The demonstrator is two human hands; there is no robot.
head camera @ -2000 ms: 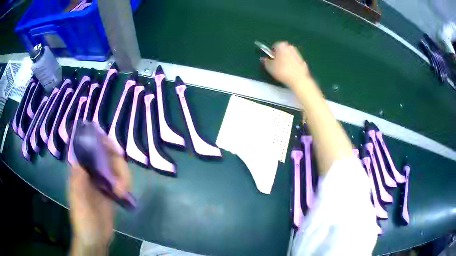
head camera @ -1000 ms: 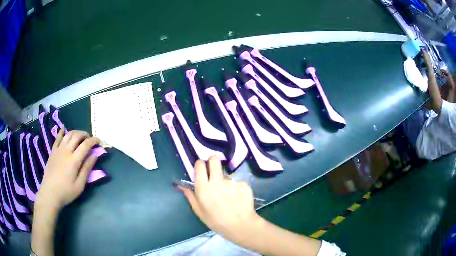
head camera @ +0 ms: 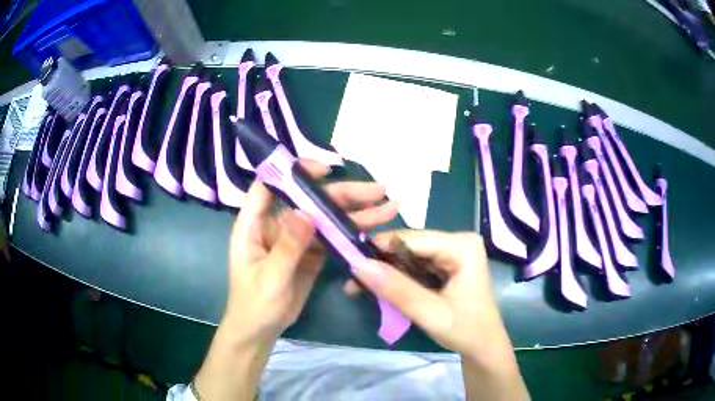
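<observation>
A pink-purple and black 3D printing pen [head camera: 333, 227] is held in front of me, its black nozzle tip pointing up and left. My left hand [head camera: 282, 243] grips its front half, fingers behind it and thumb on the near side. My right hand [head camera: 435, 286] holds its rear half; the pink rear end shows below the fingers. Something dark and thin shows by the right fingers, blurred; I cannot tell what it is.
Pens [head camera: 114, 168] lie in a row on the left of the green bench [head camera: 180, 258], more pens [head camera: 572, 227] on the right. A white dotted sheet [head camera: 396, 129] lies between. A bottle [head camera: 64, 88], blue bin [head camera: 86, 33] and metal post [head camera: 168, 30] stand back left.
My hands have come together at the middle, around one pen. Before, my left hand was at the left row and my right hand near the right group. The view has turned left.
</observation>
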